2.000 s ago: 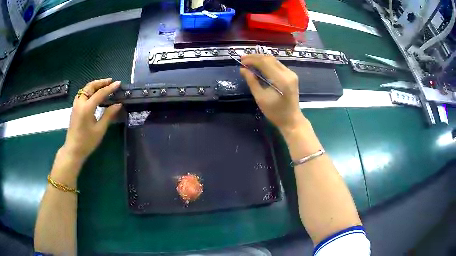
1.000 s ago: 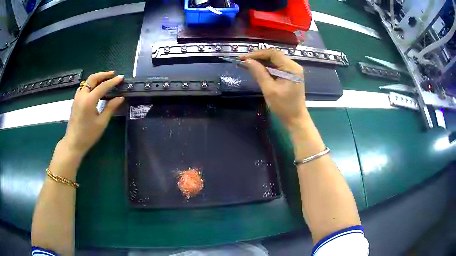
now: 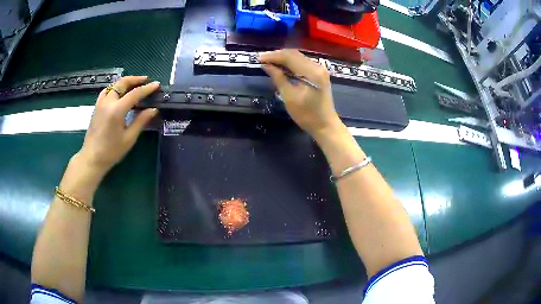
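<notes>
My left hand (image 3: 121, 122) pinches the left end of a dark strip carrier (image 3: 220, 101) with a row of small round parts, lying along the far edge of the black parts tray (image 3: 267, 172). My right hand (image 3: 302, 92) holds thin tweezers (image 3: 301, 78) over a silvery strip carrier (image 3: 368, 75) on the dark platform. The fingertips hide part of that carrier and the tweezers' tip. A pile of tiny copper-coloured parts (image 3: 234, 215) lies in the tray, with specks near its edges.
A blue bin (image 3: 267, 21) and a red bin (image 3: 356, 32) stand at the back, under a black round base. Another carrier (image 3: 77, 83) lies at left. More carriers (image 3: 454, 102) lie at right, beside metal equipment. The bench is green with pale strips.
My right hand with the tweezers has moved left along the silvery carrier. My left hand keeps its grip on the dark carrier. The whole view has shifted slightly.
</notes>
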